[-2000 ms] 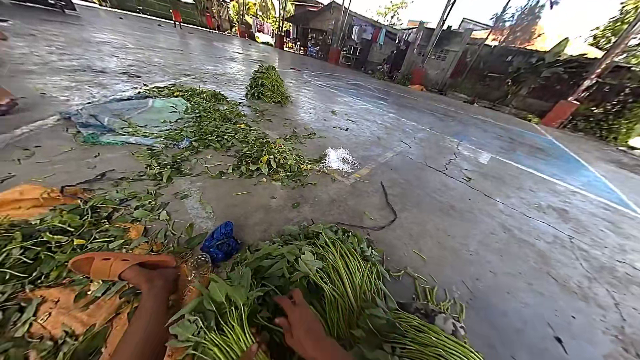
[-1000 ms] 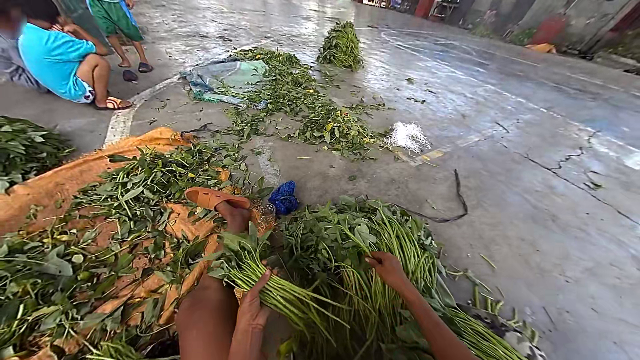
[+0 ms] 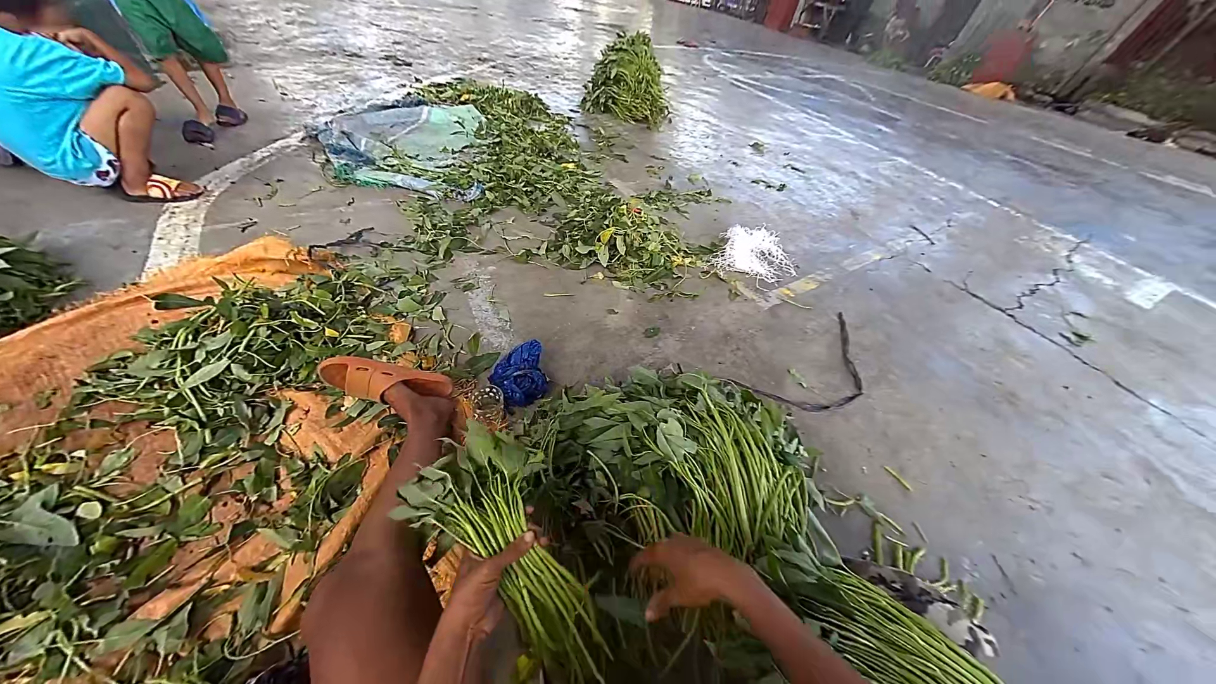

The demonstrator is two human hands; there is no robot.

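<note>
My left hand [image 3: 486, 589] is closed around a bunch of leafy green stems [image 3: 518, 532], its leaves toward the upper left and its bare stems toward the lower right. My right hand [image 3: 692, 573] is just right of it, over the near side of a large pile of the same leafy stems [image 3: 731, 465]. Its fingers are curled and apart, with no stem plainly held. More long stems [image 3: 883, 627] lie at the lower right. A blue plastic bag [image 3: 520, 373] and a small clear item [image 3: 487, 404] lie just beyond the held bunch, near my sandaled foot [image 3: 385, 380].
Loose leaves [image 3: 218, 370] cover an orange cloth [image 3: 85, 332] at left. Farther off are a bluish-green sheet [image 3: 408, 138], scattered greens [image 3: 532, 161], a standing bundle [image 3: 627, 81], white strands [image 3: 753, 253] and a dark cord [image 3: 845, 366]. A person [image 3: 57, 104] sits at upper left; another stands beside.
My right hand has moved down and left, from the upper stems of the pile toward the held bunch. My left hand still grips its bunch. The view swung left between the two earlier frames.
</note>
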